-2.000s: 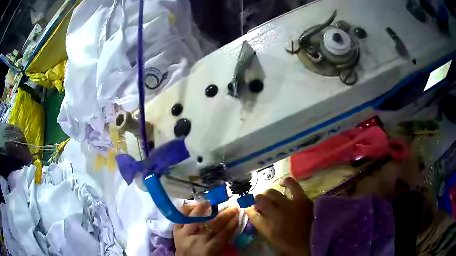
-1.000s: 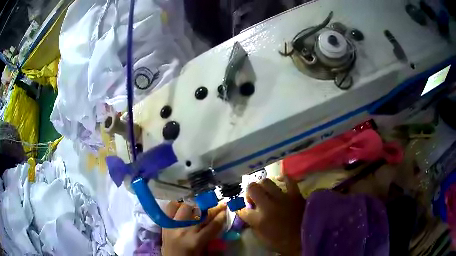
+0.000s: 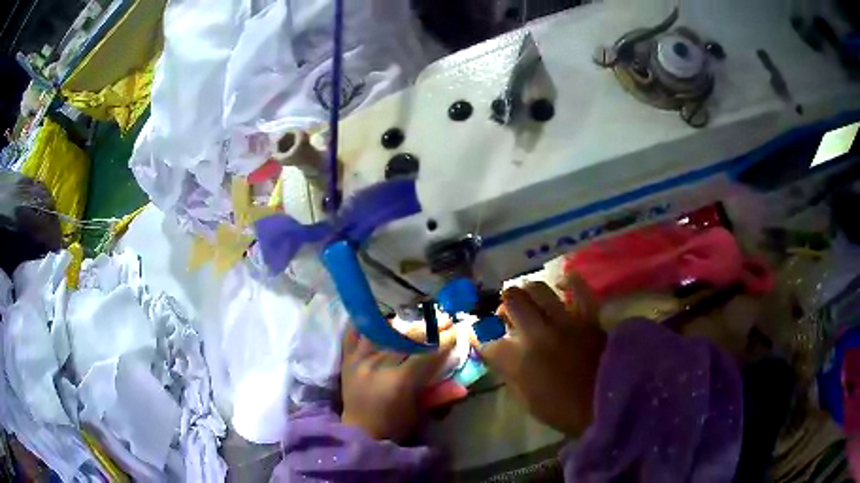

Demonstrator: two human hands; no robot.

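Observation:
My left hand [image 3: 382, 382] lies on the brightly lit needle area, just below the blue curved guard, with its fingertips partly behind the guard. My right hand [image 3: 552, 354] is on the other side of the needle area, fingers bent beside the blue knobs [image 3: 488, 328]. Between the hands is a small fabric piece with red-pink [image 3: 443, 391] and teal [image 3: 469, 372] parts, partly covered by both hands. The needle and presser foot are mostly hidden by the knobs and glare. The sewing machine head [image 3: 566, 141] stands above the hands.
White cut fabric lies heaped on the left [image 3: 123, 349] and behind the machine [image 3: 217, 85]. A purple bow [image 3: 339, 224] is tied on the blue guard [image 3: 363, 302]. A red-pink fabric bundle [image 3: 660, 259] lies right of my right hand. A person's head shows at the left edge.
The view has shifted, so the machine sits higher and further right. The hands remain at the needle area, and more of the red-pink and teal piece and my left purple sleeve now show.

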